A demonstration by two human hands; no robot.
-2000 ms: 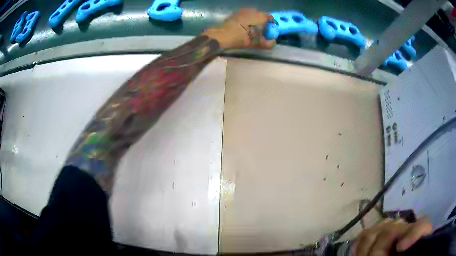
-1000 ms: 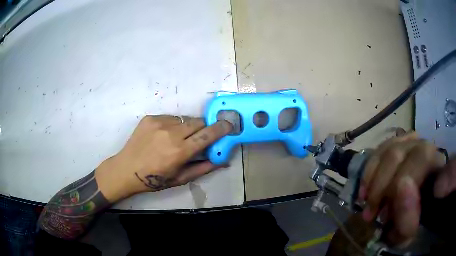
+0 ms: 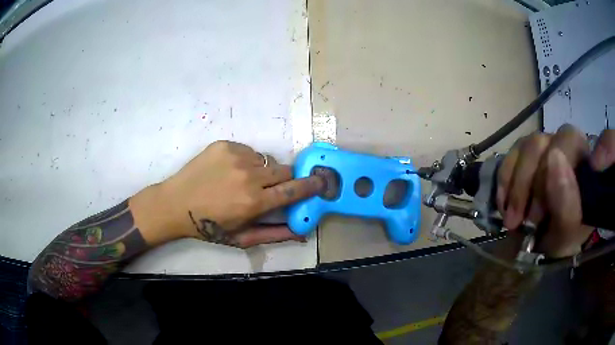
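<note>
A blue controller shell (image 3: 347, 202) lies on the bench across the seam between the white and tan tops, slightly tilted. My left hand (image 3: 232, 192) holds its left grip, with a finger in the left opening. My right hand (image 3: 549, 182) is around the black body of the power screwdriver (image 3: 597, 192). The silver screw-feed head (image 3: 452, 178) points left. The thin dark driver bit (image 3: 417, 173) reaches the shell's upper right corner hole. Whether a screw is on the bit cannot be told.
A dark feed hose (image 3: 533, 104) rises from the feed head to the upper right. A grey-white case (image 3: 580, 60) stands at the right edge. Small dark specks lie on the tan top (image 3: 404, 74). The bench's front edge (image 3: 222, 275) curves below the left hand.
The arm over the belt came back, then a shell was on the bench. Since then the shell has tilted, its right side lower, and the bit has moved from the lower right to the upper right hole.
</note>
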